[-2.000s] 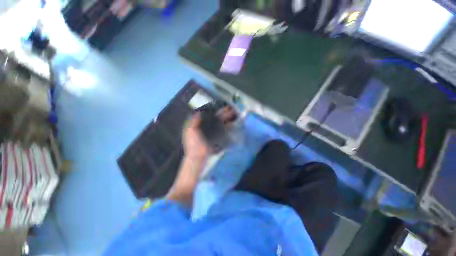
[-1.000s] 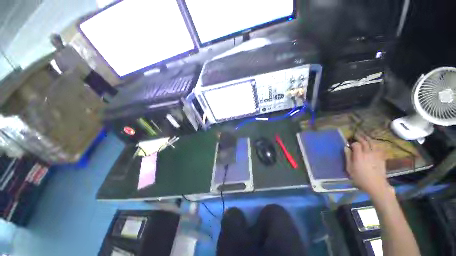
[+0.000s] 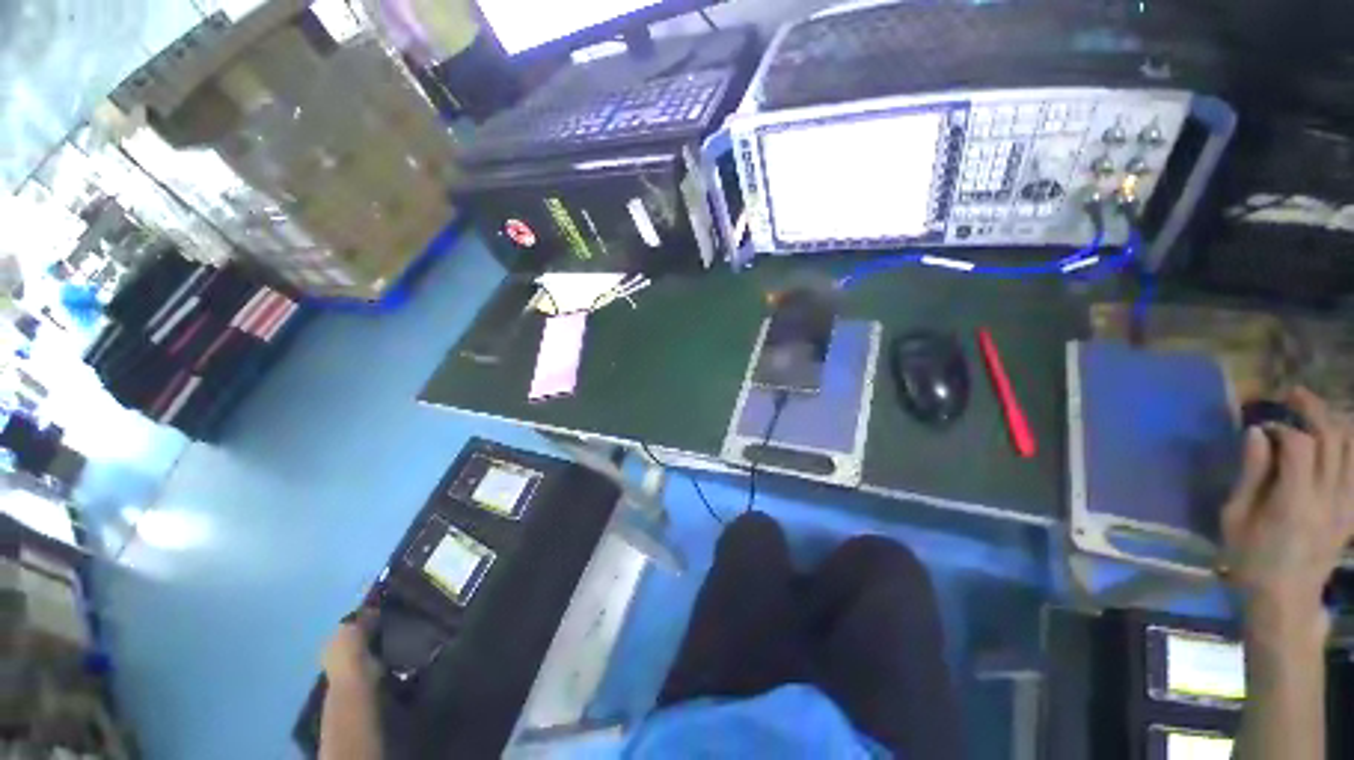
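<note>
My left hand (image 3: 351,686) is at the near left of a long black phone tray (image 3: 520,653), its fingertips beside a dark phone (image 3: 413,636); I cannot tell whether they grip it. Two phones with pale labels (image 3: 455,563) lie farther up the tray. My right hand (image 3: 1289,498) is over a black rounded mouse (image 3: 1274,414) beside the right blue-grey plate (image 3: 1151,438). A dark phone (image 3: 796,343) with a thin black cable (image 3: 771,431) at its near end lies on the middle plate (image 3: 844,398).
On the green bench (image 3: 661,356) are a pink-white phone (image 3: 560,354), paper with ties (image 3: 582,293), a black mouse (image 3: 931,377) and a red stick (image 3: 1005,392). A tester (image 3: 1025,171) stands behind. Another phone tray (image 3: 1102,676) is at lower right. Cartons (image 3: 305,164) stand far left.
One second ago my left hand was out of view; now it is at the left tray. Two seconds ago it held something dark above that tray. My right hand stays beside the right plate.
</note>
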